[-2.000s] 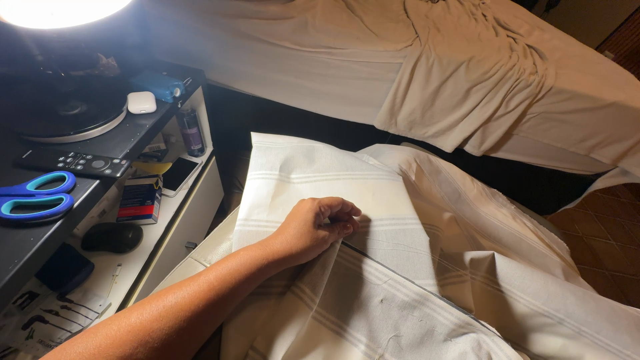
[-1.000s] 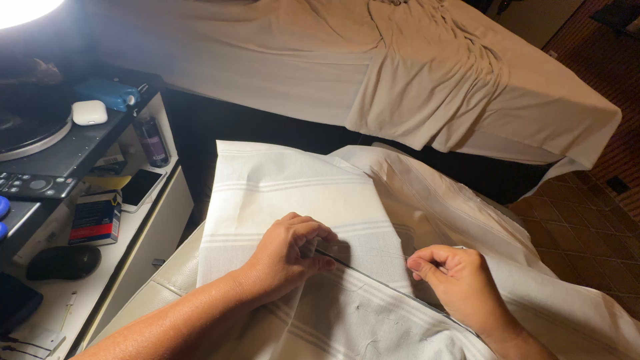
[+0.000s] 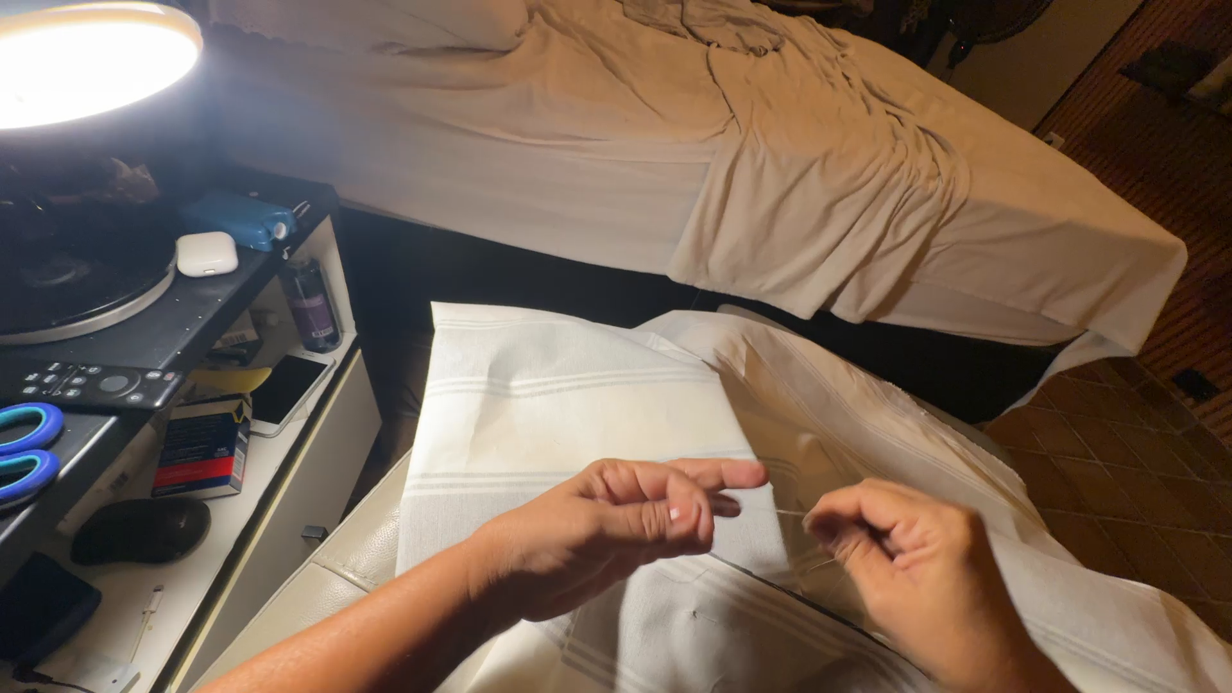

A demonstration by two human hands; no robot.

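White fabric with woven stripes (image 3: 577, 385) lies folded across the lap, a dark line running along one folded edge. Over it, my left hand (image 3: 626, 520) is raised with the index finger stretched to the right and the other fingers curled; nothing is plainly held in it. My right hand (image 3: 905, 558) is to its right, thumb and index finger pinched on a thin pale thread (image 3: 789, 512) that runs toward the left fingertips. Whether a needle is in the pinch cannot be told.
Blue-handled scissors (image 3: 27, 452) and a remote control (image 3: 96, 383) lie on the dark desk at left, under a bright lamp (image 3: 96, 63). The shelf below holds a computer mouse (image 3: 142, 530), a box (image 3: 204, 446) and a phone (image 3: 289, 393). A covered bed (image 3: 577, 173) stands beyond.
My right hand came into view between the first two frames. My left hand, earlier resting on the fabric fold, is now off it with its index finger extended toward my right hand.
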